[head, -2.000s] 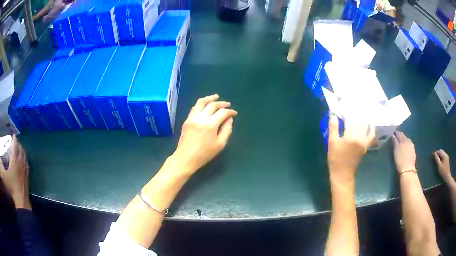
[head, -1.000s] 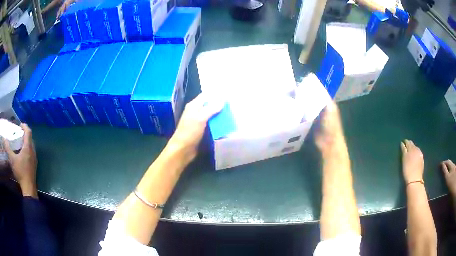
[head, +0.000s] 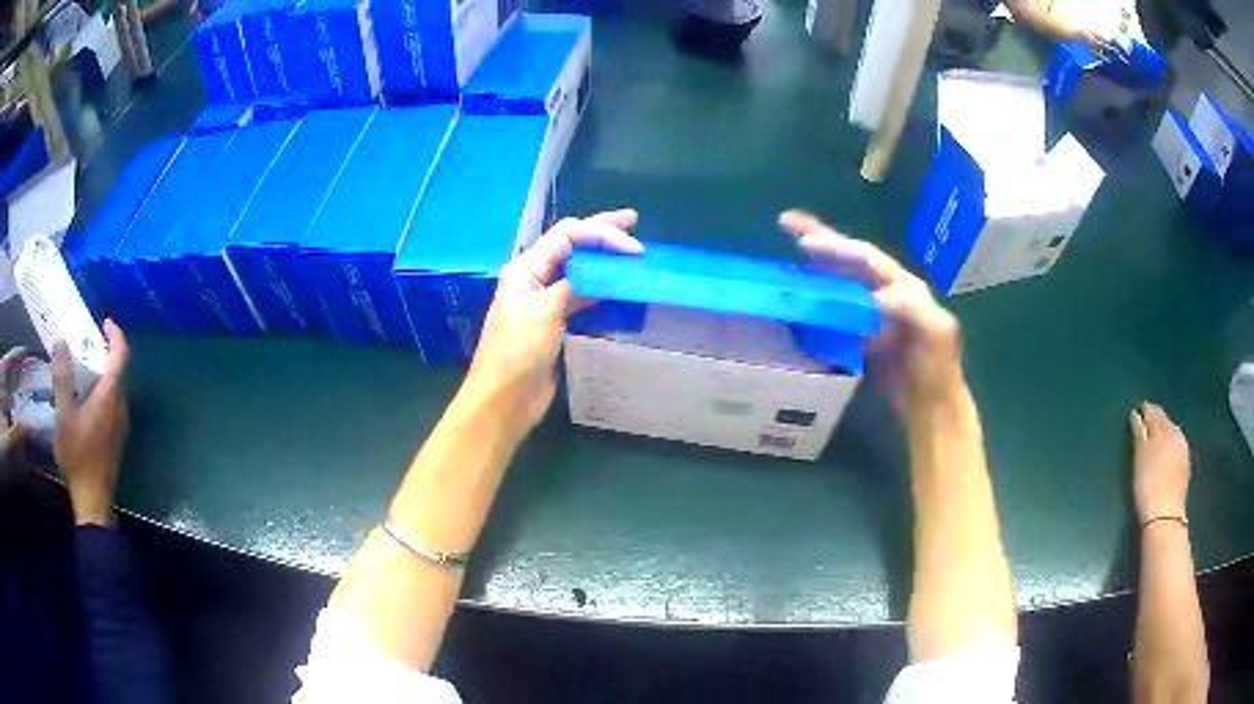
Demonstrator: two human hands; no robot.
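A retail carton (head: 701,392) stands in front of me on the green table, its white printed side with small dark pictures facing me. Its blue top flap (head: 722,289) is folded over the top and stands slightly raised above the white side. My left hand (head: 530,310) grips the carton's left end, thumb and fingers at the flap's corner. My right hand (head: 901,310) is at the right end, fingers raised over the flap's back edge and palm beside the carton. Part of this palm is blurred.
Closed blue cartons (head: 337,179) stand in a row with more stacked behind, at left. An open carton (head: 1018,227) stands at right. An upright divider (head: 894,90) is at the back. Neighbours' hands show at left (head: 90,426) and right (head: 1162,461).
The open carton at right was first touched by my right hand, then brought between both hands. Its flaps stood open a second ago; now the blue top flap is folded over.
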